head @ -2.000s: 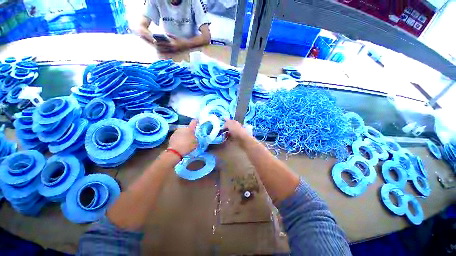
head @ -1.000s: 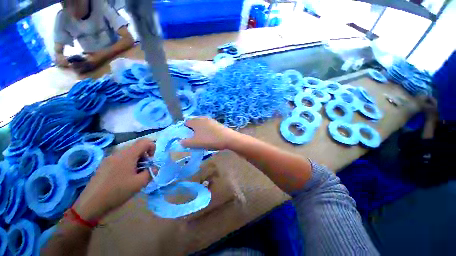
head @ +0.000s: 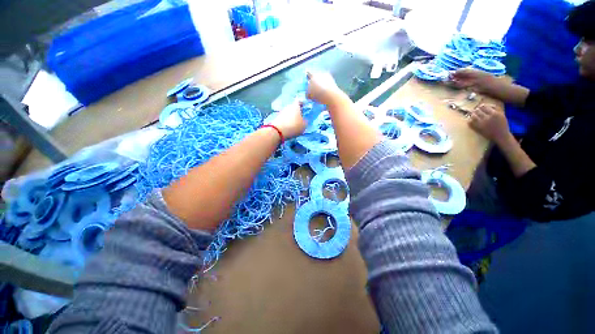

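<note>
My left hand (head: 287,121) and my right hand (head: 320,88) reach far forward, close together, over the back of the bench. Light-blue covered rings (head: 293,92) show at and between my fingers, blurred and partly hidden. Below my hands, flat light-blue covered rings lie overlapping on brown cardboard; the nearest ring (head: 302,229) has a thin cord in its open centre. The large tangled blue cord pile (head: 196,145) lies left of them, partly under my left forearm.
A person in dark clothes (head: 548,156) works at the right, hands at the bench near a ring heap (head: 464,55). More rings (head: 45,205) lie at left beside a grey metal frame (head: 32,269). A blue crate (head: 127,49) stands at the back left.
The view has swung right. My hands have moved from beside the metal post to over the right-hand rings, with rings still at them. The neighbouring person is now in fuller view.
</note>
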